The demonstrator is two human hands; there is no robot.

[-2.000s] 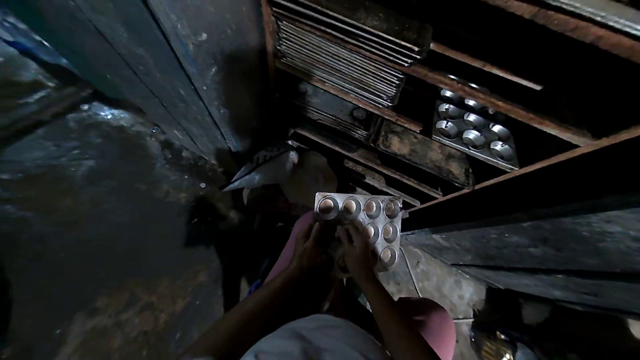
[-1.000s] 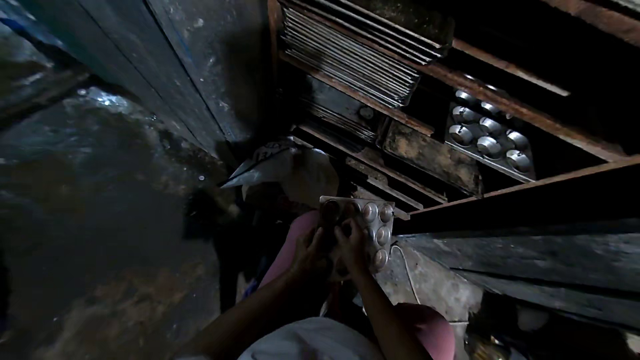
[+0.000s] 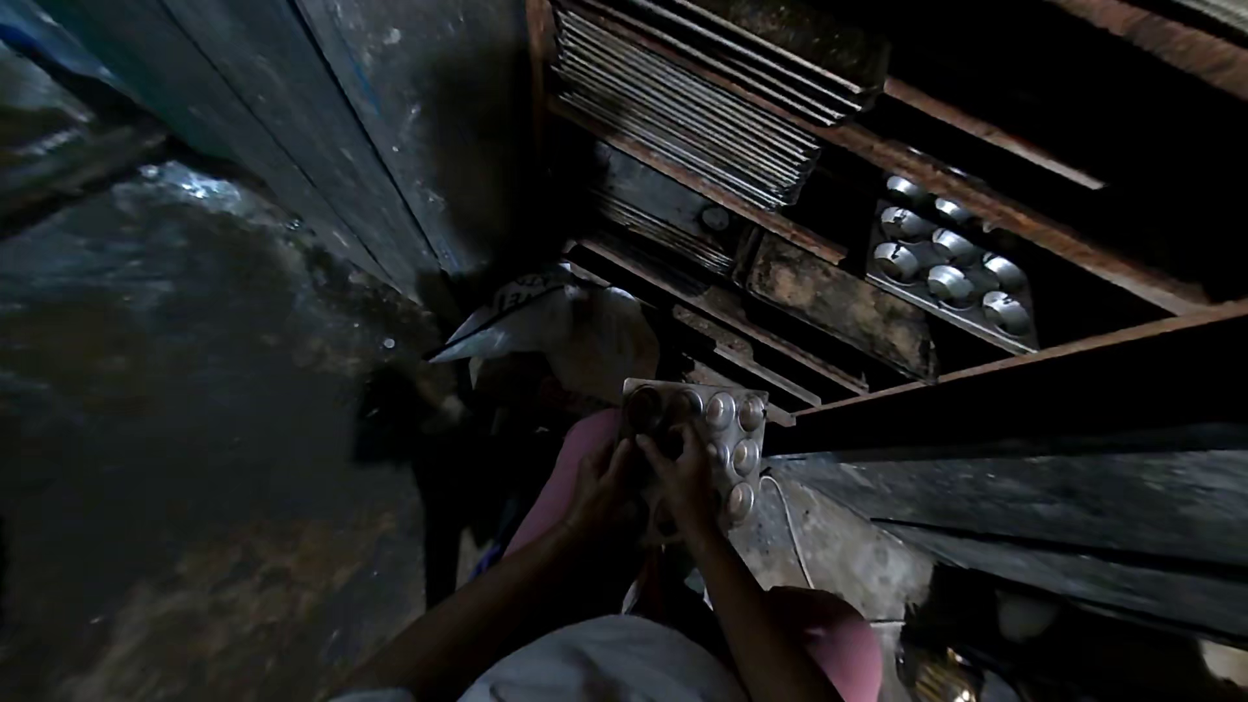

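A metal muffin tin point(image 3: 758, 437) with several round cups lies at my knees, below the shelves. My left hand point(image 3: 602, 480) is at the tin's left side, its fingers bent. Over the cups in the middle of the tin is my right hand point(image 3: 682, 472), thumb and fingers reaching toward the upper left cups. The cups on the tin's right side look pale inside; those at the upper left are dark. Deep shadow between the hands hides whether either one holds anything.
Wooden shelves point(image 3: 1033, 214) hold stacked metal trays point(image 3: 682, 107), a stained rectangular pan point(image 3: 838, 302) and another muffin tin point(image 3: 951, 258). A white printed sack point(image 3: 556, 327) lies left of the tin. Dark boards point(image 3: 1063, 497) stand at the right; the floor point(image 3: 195, 409) looks wet.
Both hands were lower on the tin two seconds ago. My right hand now reaches across its middle cups, and the upper left cups look dark where they looked pale before.
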